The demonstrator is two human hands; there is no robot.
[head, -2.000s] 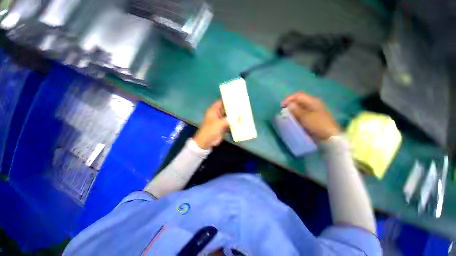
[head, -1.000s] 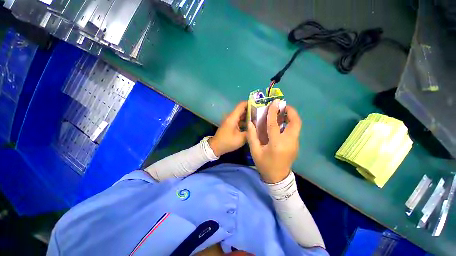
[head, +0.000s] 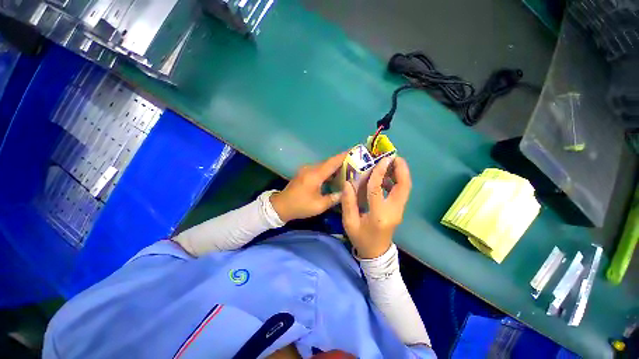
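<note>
A part-built power supply (head: 362, 168), a small block with yellow sheet and metal, is held above the front edge of the green mat. My left hand (head: 308, 191) grips its left side. My right hand (head: 378, 203) grips its right side, fingers over the face. My fingers hide much of the block. Yellow sheet sticks up at its top end, where red wires lead into the black power cord (head: 448, 87), coiled on the dark belt. A stack of yellow insulating sheets (head: 494, 214) lies on the mat to the right.
Silver metal covers (head: 566, 284) lie right of the yellow stack. Metal housings (head: 133, 28) are piled at the upper left. A blue bin (head: 161, 182) holding metal parts (head: 105, 147) is at the near left. A clear tray (head: 571, 133) and a green roll (head: 626, 242) are at the right.
Two seconds ago my hands were apart, one with a yellow piece, the other with a metal piece; now both hold one block. Since one second ago the block has tilted slightly and the view has shifted.
</note>
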